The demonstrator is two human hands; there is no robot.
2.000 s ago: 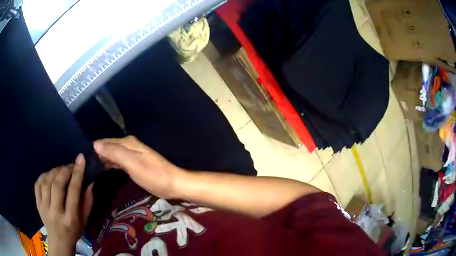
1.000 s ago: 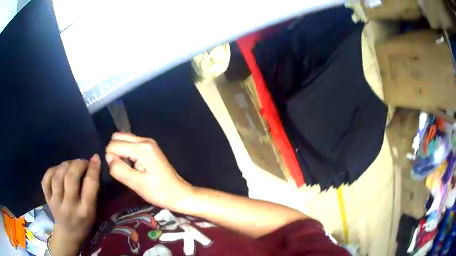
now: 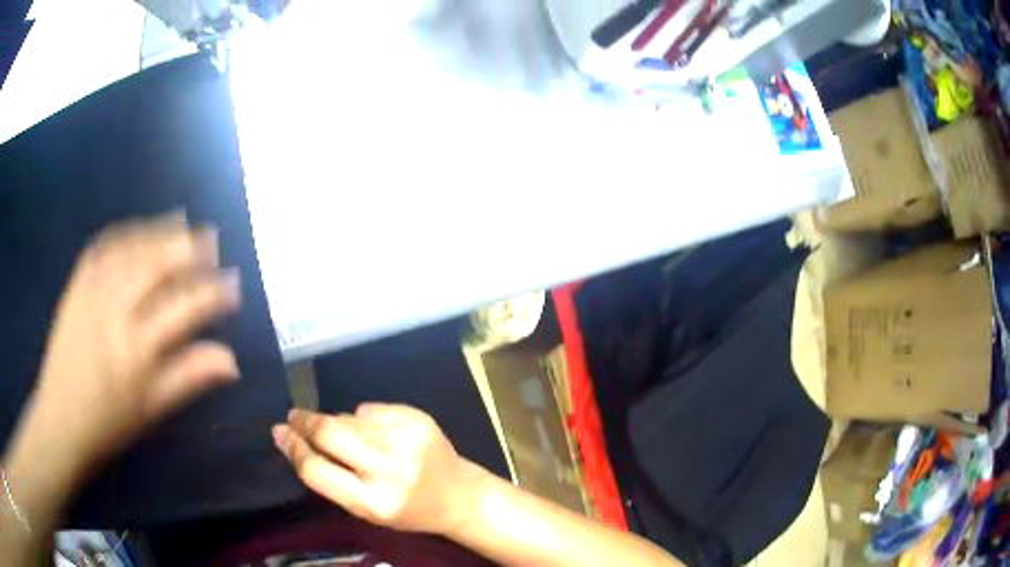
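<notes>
A matte black cloth panel [image 3: 144,144] lies over the left part of the white table [image 3: 443,210] and hangs over its front edge. My left hand [image 3: 138,316] is over the panel, blurred, fingers spread; whether it touches the cloth is unclear. My right hand [image 3: 371,460] is at the panel's right edge, just below the table corner, with fingertips closed on that edge. Small metal machine parts [image 3: 210,22] show at the upper left above the panel's top edge.
Red and dark slim tools [image 3: 687,28] lie on the machine at the top. A black panel stack [image 3: 709,410] rests on a red support [image 3: 587,421] at right. Cartons [image 3: 908,332] and colourful material [image 3: 925,487] lie at far right. A pale yellow bundle [image 3: 509,318] is below the table.
The view has tilted up, showing more tabletop and machine. My left hand has left the cloth's lower edge area beside my right hand and moved up over the panel, opening.
</notes>
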